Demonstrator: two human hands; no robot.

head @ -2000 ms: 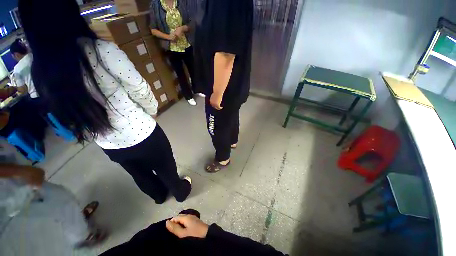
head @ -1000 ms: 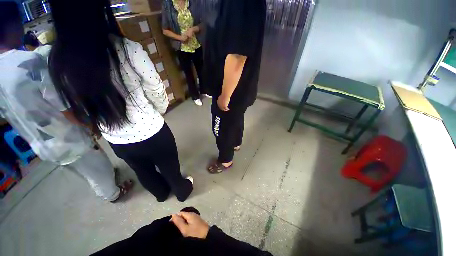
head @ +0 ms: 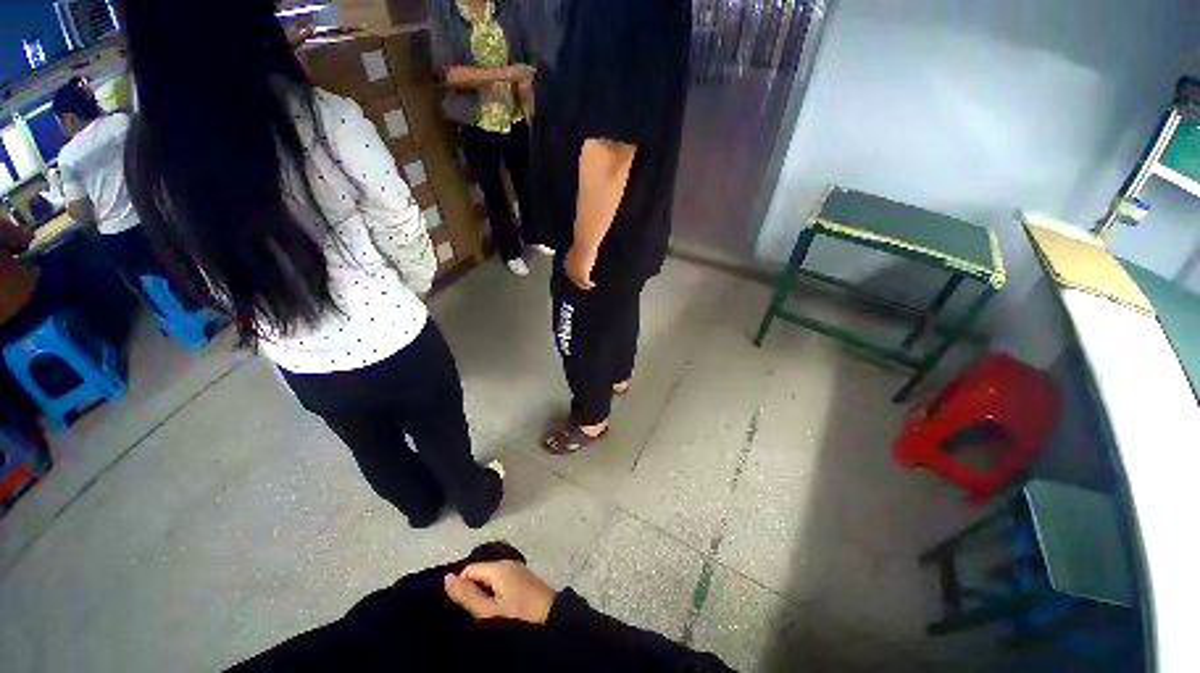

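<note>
My right hand is at the bottom centre, coming from a black sleeve on the right. Its fingers are curled in and rest against black cloth; no object shows in it. My left hand is not visible; a black clothed shape that may be my left arm runs in from the lower left. Nearest in front are people standing on the grey floor: one in a white dotted top with long dark hair, and one in black clothes with an arm hanging down.
Green-topped table, red stool and green-topped stool stand at right. Brown board lies on the white worktop. Stacked cartons and a person in a yellow patterned top are behind. Blue stools and seated workers are left.
A person in a pale patterned shirt, at the left one second ago, has gone out of view. A seated worker and blue stools show there again. My right hand stays in nearly the same place.
</note>
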